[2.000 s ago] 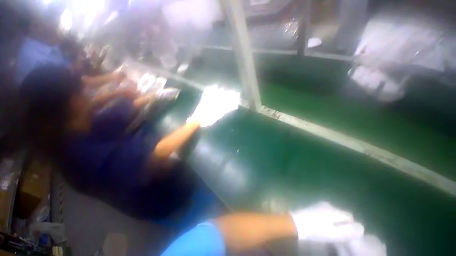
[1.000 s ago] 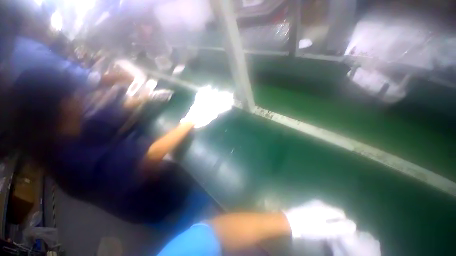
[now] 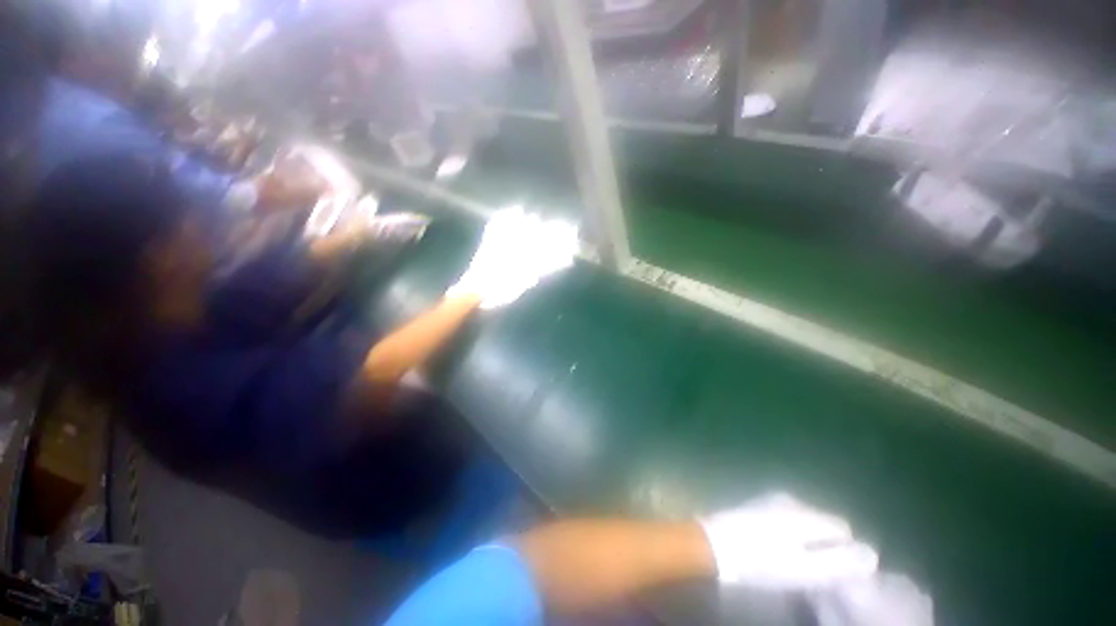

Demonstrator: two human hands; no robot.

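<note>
My left hand (image 3: 789,541), in a white glove with a bare forearm and light blue sleeve, rests over the near edge of the green bench surface (image 3: 722,428). My right hand (image 3: 884,602), also white-gloved, is beside and below it, touching or overlapping it, partly cut off by the bottom edge. Both are blurred; finger positions are unclear and no part shows in either hand.
A neighbour in dark blue has a glaring gloved hand (image 3: 520,254) on the bench by the upright post (image 3: 594,153). A pale divider rail (image 3: 844,349) separates the bench from the green belt (image 3: 759,263). A white box-like part (image 3: 967,220) is beyond.
The white part beyond the rail looks different in shape and sits slightly further right. Farther workers' hands on the left have shifted. My hands have stayed nearly still, with slight camera movement.
</note>
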